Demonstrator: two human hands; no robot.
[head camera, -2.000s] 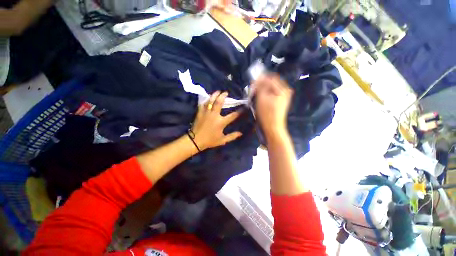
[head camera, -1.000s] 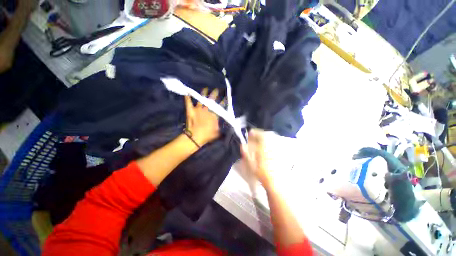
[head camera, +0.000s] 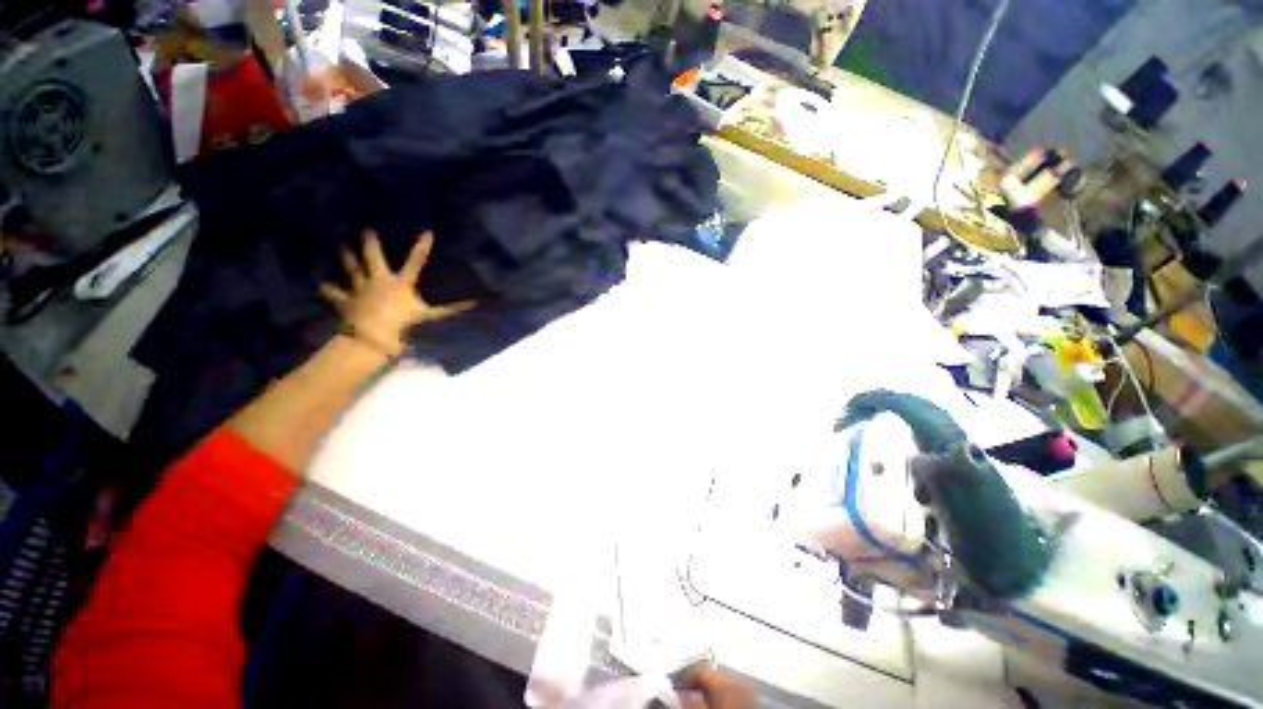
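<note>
Dark navy cloth (head camera: 513, 180) lies heaped over the left and back of the white table. My left hand (head camera: 378, 298) rests flat on it with fingers spread, holding nothing. My right hand (head camera: 718, 687) is at the bottom edge, mostly cut off, with its fingers closed on a white strip (head camera: 610, 672) that lies over the table's front edge. The strip is pale against the bright table and its outline is partly lost.
The white sewing machine head (head camera: 873, 492) with a blue stripe and a dark green cloth (head camera: 977, 506) stands at right. A printed ruler (head camera: 416, 571) runs along the front edge. A blue crate (head camera: 35, 568) is at lower left. A grey fan box (head camera: 83, 139) stands at upper left.
The view has swung right. The dark cloth now lies further back and left. My left hand has spread flat on it. My right hand has moved down towards me with the white strip, off the cloth.
</note>
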